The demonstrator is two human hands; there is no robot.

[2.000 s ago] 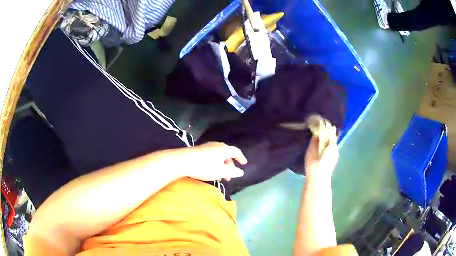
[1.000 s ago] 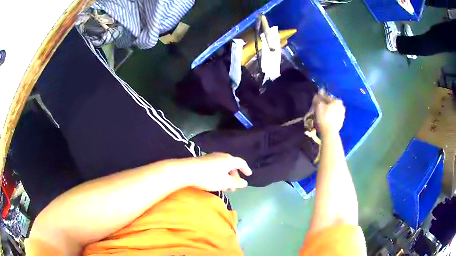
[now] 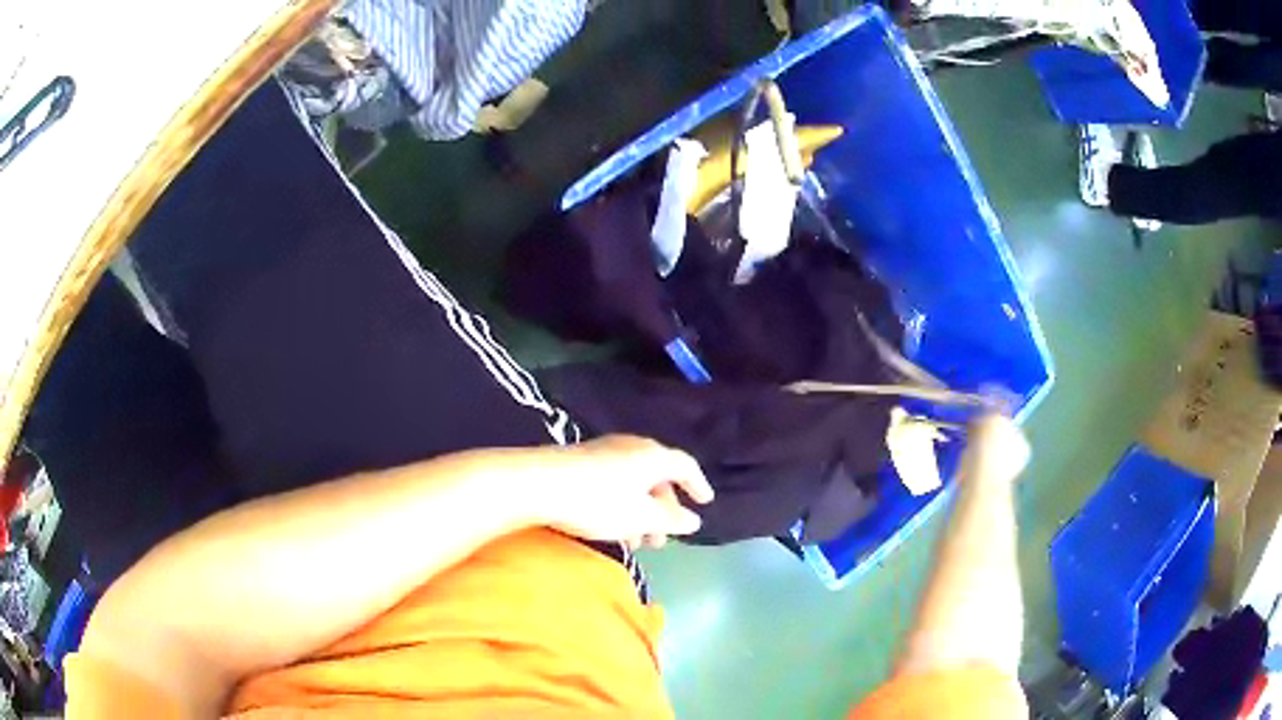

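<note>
A bundle of dark cut pieces (image 3: 787, 450) hangs over the near side of a blue bin (image 3: 970, 232) and reaches towards my lap. My right hand (image 3: 995, 447), slightly blurred, is at the bin's right side, shut on a thin beige tie strip (image 3: 879, 388) stretched left across the cloth. A pale scrap (image 3: 915, 452) hangs just left of that hand. My left hand (image 3: 644, 490) lies at the cloth's near left edge, fingers loosely curled; whether it grips cloth is hidden.
White paper tickets (image 3: 768, 197) and a yellow piece lie in the bin. The worn wooden table edge (image 3: 169, 155) curves along the left. Striped cloth (image 3: 471, 56) hangs at the top. Another blue bin (image 3: 1136, 563) stands at the right. A person's shoe and dark leg (image 3: 1188, 183) are at the upper right.
My right hand has moved right and down, drawing the strip out longer and straighter. The pale scrap now shows beside it. My left hand has hardly moved. The view has shifted slightly.
</note>
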